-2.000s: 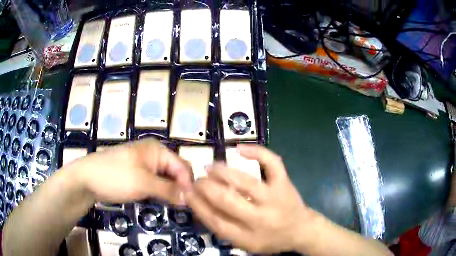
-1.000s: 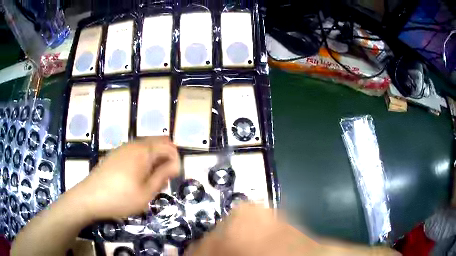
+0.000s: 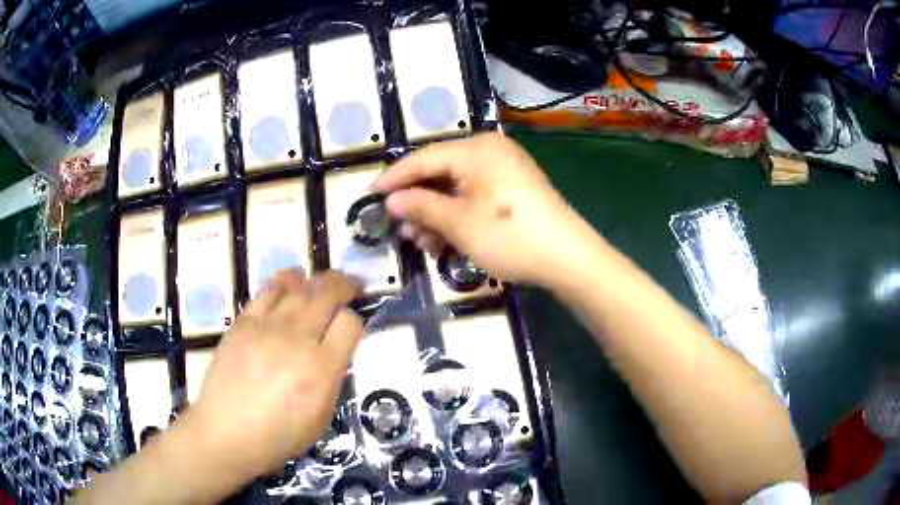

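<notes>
My right hand (image 3: 484, 207) pinches a black ring with a silver centre (image 3: 369, 219) between thumb and fingertips, over a gold housing (image 3: 351, 183) in the second row of the black tray (image 3: 279, 170). My left hand (image 3: 286, 370) lies bent over the tray beside that housing's lower edge, fingers partly spread; whether it grips anything is hidden. A housing with a fitted ring (image 3: 460, 273) is partly behind my right hand. A clear sheet of rings (image 3: 415, 469) lies over the lower housings.
A large clear sheet with rows of rings (image 3: 39, 335) lies left of the tray. A crinkled clear strip (image 3: 725, 286) lies on the green bench (image 3: 622, 237) at the right. Cables (image 3: 641, 64) and a red-and-white package (image 3: 641, 110) are behind. Part of something red is at the lower right.
My right hand has moved up from the ring sheet to the second row with a ring. My left hand has shifted right and down. The tray appears tilted and shifted left in view.
</notes>
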